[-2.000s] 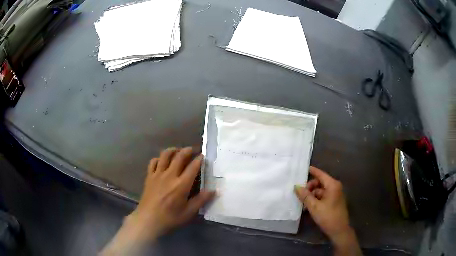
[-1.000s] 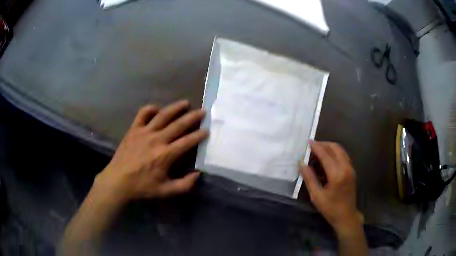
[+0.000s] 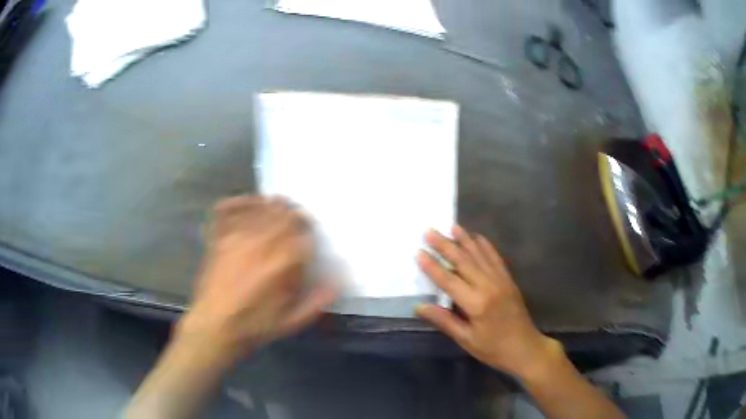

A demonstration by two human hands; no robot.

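Note:
A white near-square cloth piece (image 3: pixel 360 180) lies flat on the grey ironing table in front of me, with a pale greyish strip along its near edge. My left hand (image 3: pixel 258 266) is blurred and lies over the cloth's lower left edge, fingers curled; whether it grips the cloth is hidden. My right hand (image 3: pixel 478 290) rests at the lower right corner, fingers spread over the edge and thumb at the near corner. The template cannot be clearly told apart from the cloth.
The steam iron (image 3: pixel 646 209) stands at the right with its red handle. Dark looped snips (image 3: pixel 555 61) lie at the upper right. A stack of uneven white pieces (image 3: pixel 135 33) is at the upper left, and neater white pieces (image 3: pixel 368 11) are at the top. The table's padded edge (image 3: pixel 98 286) runs below.
The view has shifted. The cloth's inner panel and side margins no longer show distinctly; its face looks more evenly white. My left hand has moved onto the cloth's edge, and my right fingers are more spread.

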